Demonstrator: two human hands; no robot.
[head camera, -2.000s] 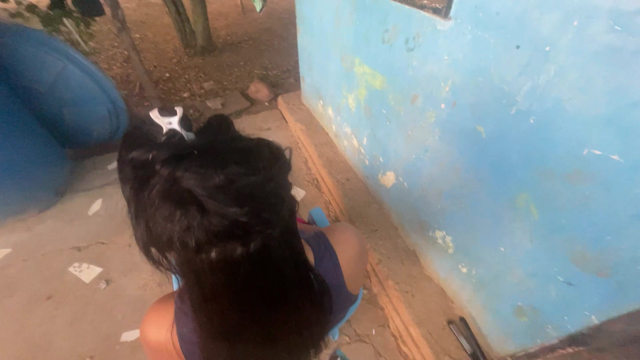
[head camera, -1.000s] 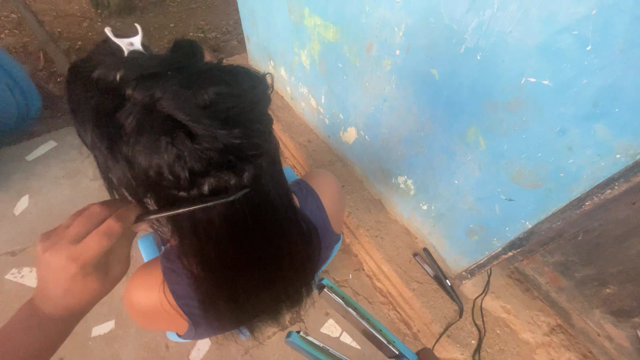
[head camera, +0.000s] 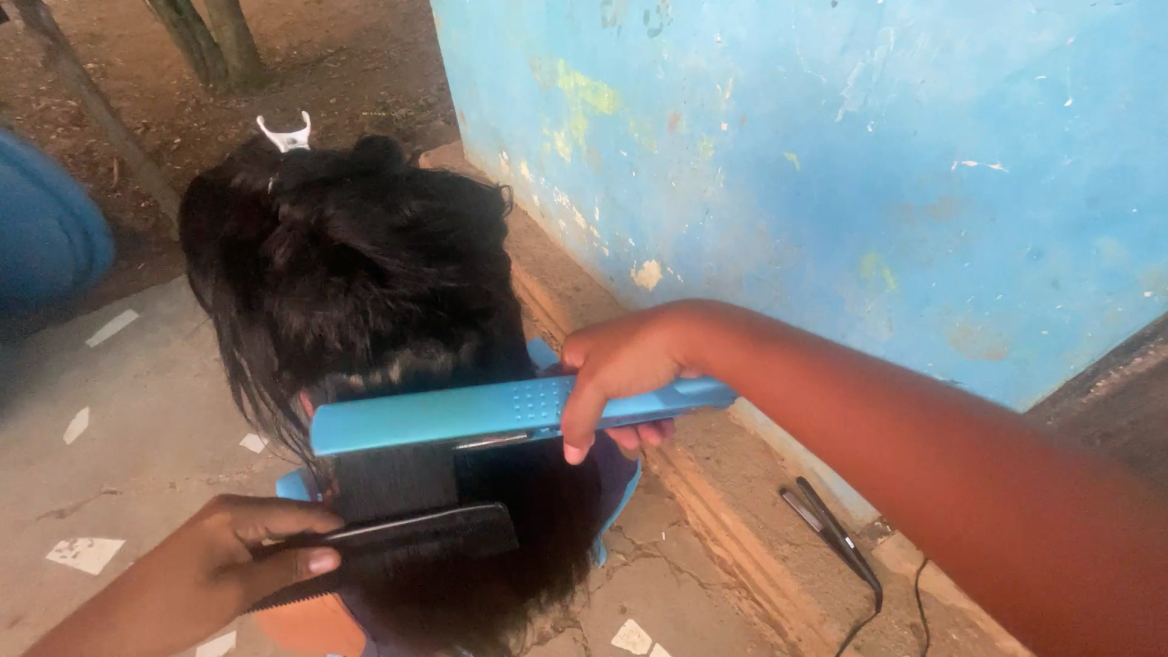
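My right hand (head camera: 630, 374) grips a blue hair straightener (head camera: 438, 415), its plates closed across a section of dark hair just below the nape. Lower down, my left hand (head camera: 246, 557) pinches a black comb (head camera: 429, 538), which lies across the same flat section. The long dark hair (head camera: 365, 246) belongs to a person seated with their back to me. Its upper part is gathered up, with a white hair clip (head camera: 287, 135) at the top. Part of a blue seat (head camera: 620, 502) shows beside the person.
A second, black hair straightener (head camera: 830, 529) with a cord lies on the ledge (head camera: 730, 547) at the foot of the blue wall (head camera: 821, 182). A blue barrel (head camera: 46, 219) stands at the far left. Tree trunks (head camera: 210, 41) rise behind the person.
The blue straightener, held low and open a second ago, is now closed on the hair in my right hand. My left hand and the comb have moved down the hair. Two seconds ago neither hand showed.
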